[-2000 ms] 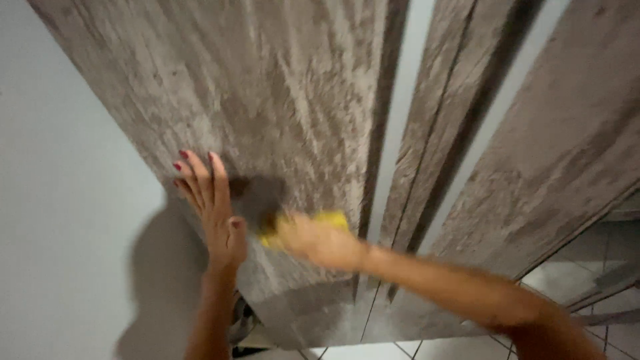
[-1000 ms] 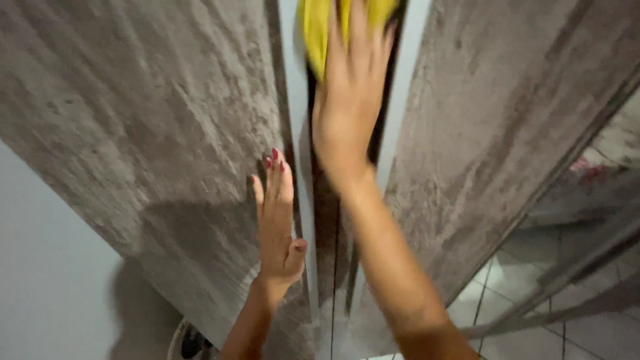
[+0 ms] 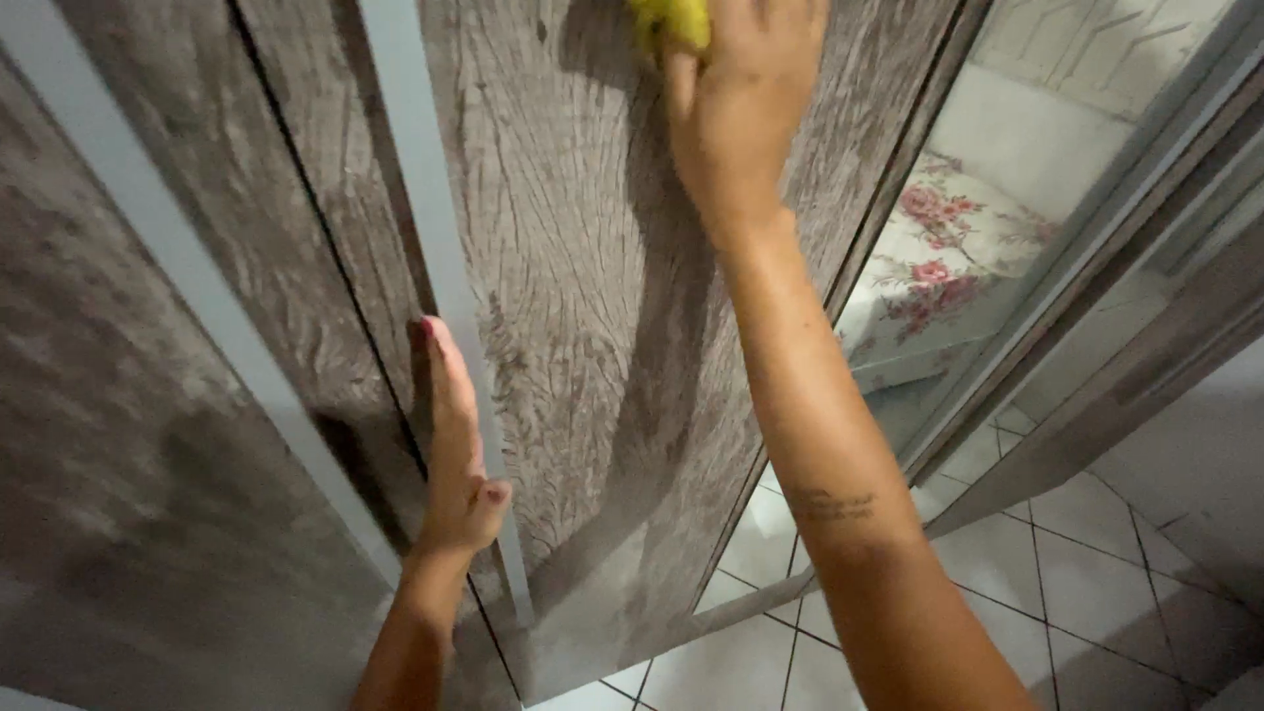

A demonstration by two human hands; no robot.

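My right hand (image 3: 746,109) is at the top, pressing a yellow cloth (image 3: 671,25) against the wood-grain wardrobe door (image 3: 563,326); part of the cloth is cut off by the frame's upper edge. Lower and to the left, my left hand (image 3: 459,454) rests upright along the light grey handle strip (image 3: 425,168), fingers straight and holding nothing. A dark gap between two doors runs just left of that hand. Another grey strip (image 3: 188,257) crosses the neighbouring door farther left.
To the right, a mirrored panel (image 3: 1047,99) shows a floral bedcover (image 3: 938,257). White floor tiles (image 3: 731,662) with dark joints lie below the doors. A pale wall (image 3: 1185,464) stands at the far right.
My right hand has moved with the yellow cloth from the left door, across the strips, to the right door. My left hand has shifted right, onto a handle strip. The view has swung right.
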